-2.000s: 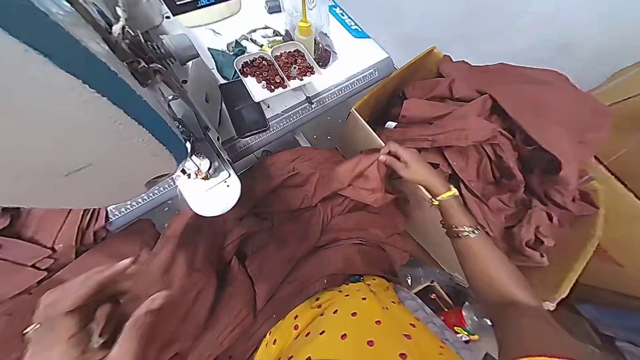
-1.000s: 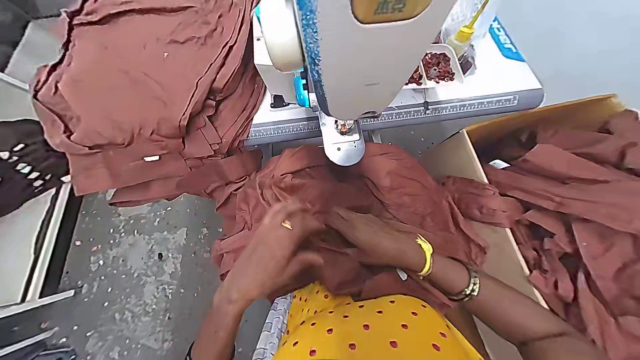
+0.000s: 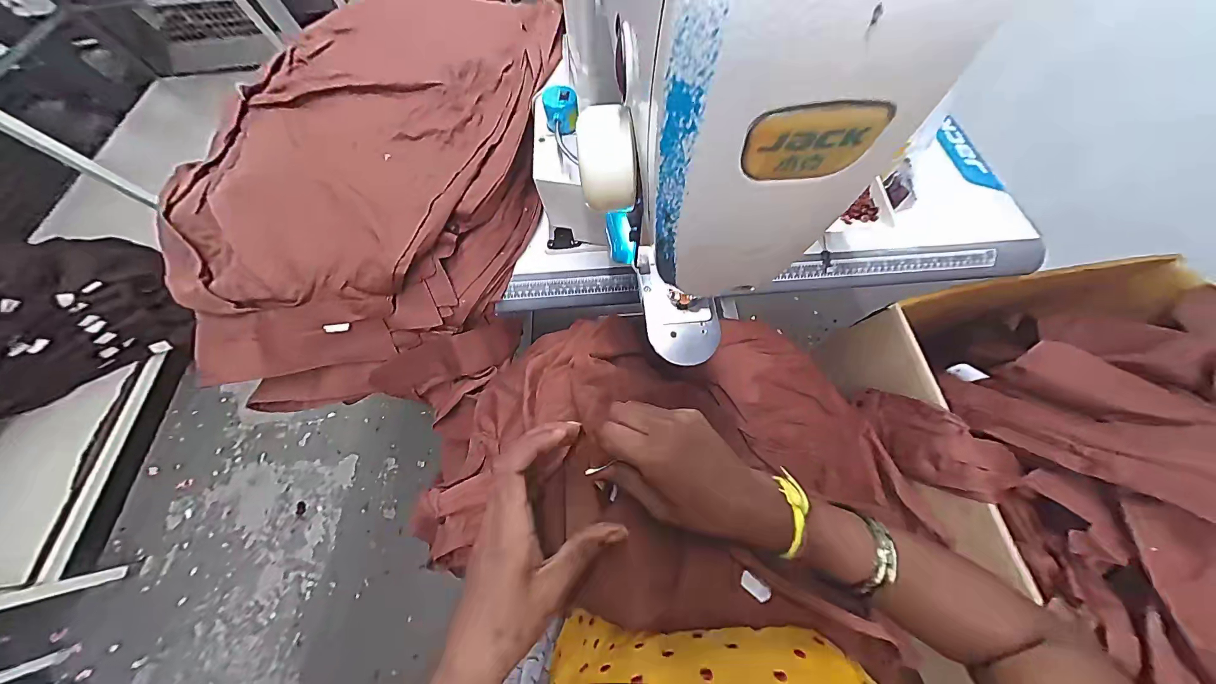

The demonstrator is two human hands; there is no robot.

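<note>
A brown cloth garment [image 3: 788,408] lies bunched over my lap, below the head of a Jack sewing machine [image 3: 741,218]. My right hand [image 3: 679,465] rests on it with the fingers curled and pinching the cloth; a yellow band and a metal bangle circle that wrist. Just to its left is my left hand [image 3: 532,541], thumb and fingers spread apart, touching or hovering over the same garment; which of these cannot be told. A small white label [image 3: 756,586] shows on the cloth below my right hand. The machine's rounded end [image 3: 686,332] sits above both hands.
Stacked brown garments [image 3: 351,171] hang over the table's left side. At right, a cardboard box [image 3: 902,356] holds more brown cloth [image 3: 1092,399]. Red-brown buttons [image 3: 861,207] lie in a tray behind the machine head. Dark garments [image 3: 76,323] with white tags lie at far left.
Two seconds ago my right hand held cloth near the box and my left was at the lower left; both now meet at the garment under the machine. The view has swung left.
</note>
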